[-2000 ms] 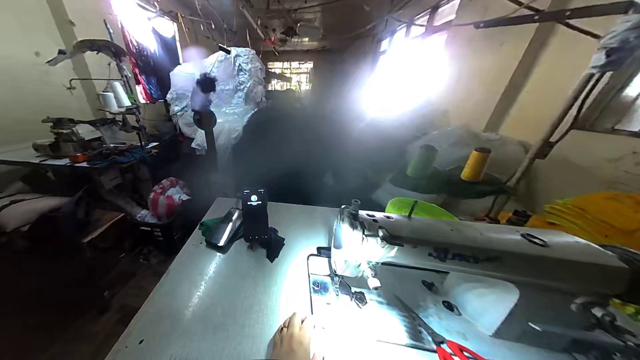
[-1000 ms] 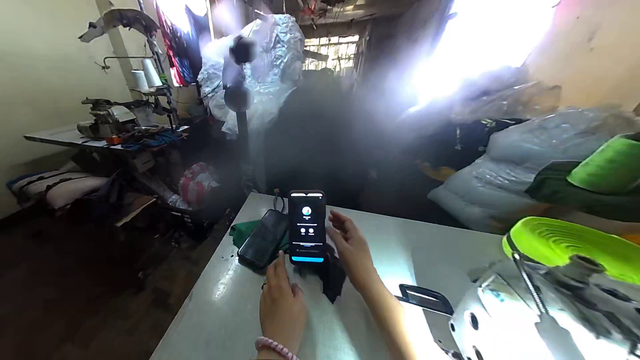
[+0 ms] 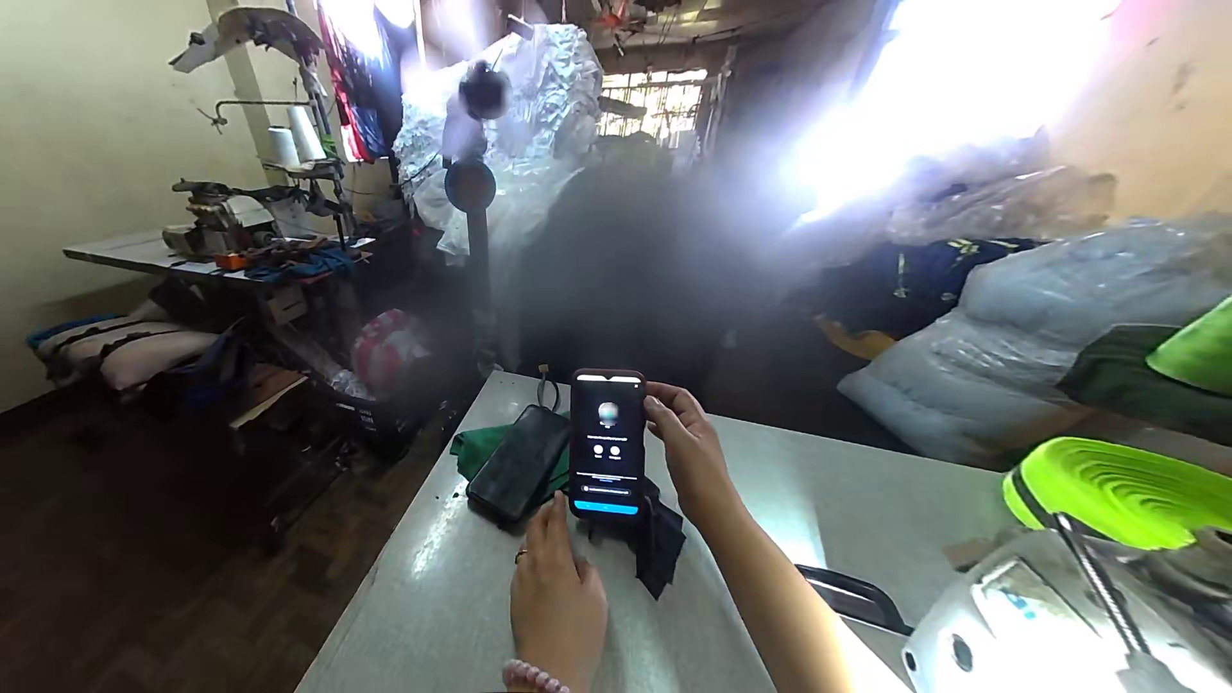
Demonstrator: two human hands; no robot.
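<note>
A smartphone (image 3: 607, 443) with a lit screen stands tilted up near the table's far left corner, a black cloth (image 3: 660, 544) beneath and beside it. My right hand (image 3: 688, 443) touches the phone's right edge with its fingertips; whether it grips the phone is unclear. Resting low in front of the phone, my left hand (image 3: 558, 587) wears a ring and a beaded bracelet, its fingertips near the phone's lower left corner. A second dark phone or power bank (image 3: 520, 464) lies left of the lit phone, partly on a green cloth (image 3: 478, 449).
At right is a sewing machine (image 3: 1030, 616), with a coil of neon-green webbing (image 3: 1121, 491) behind it. Plastic-wrapped bundles (image 3: 1039, 327) lie beyond the table (image 3: 847, 481). Another sewing machine (image 3: 217, 226) stands on a table at left, near white thread cones (image 3: 306, 135).
The view has swung right since two seconds ago. Both hands came up to the phone, where only one hand showed low at the table before. In the last second they have barely moved.
</note>
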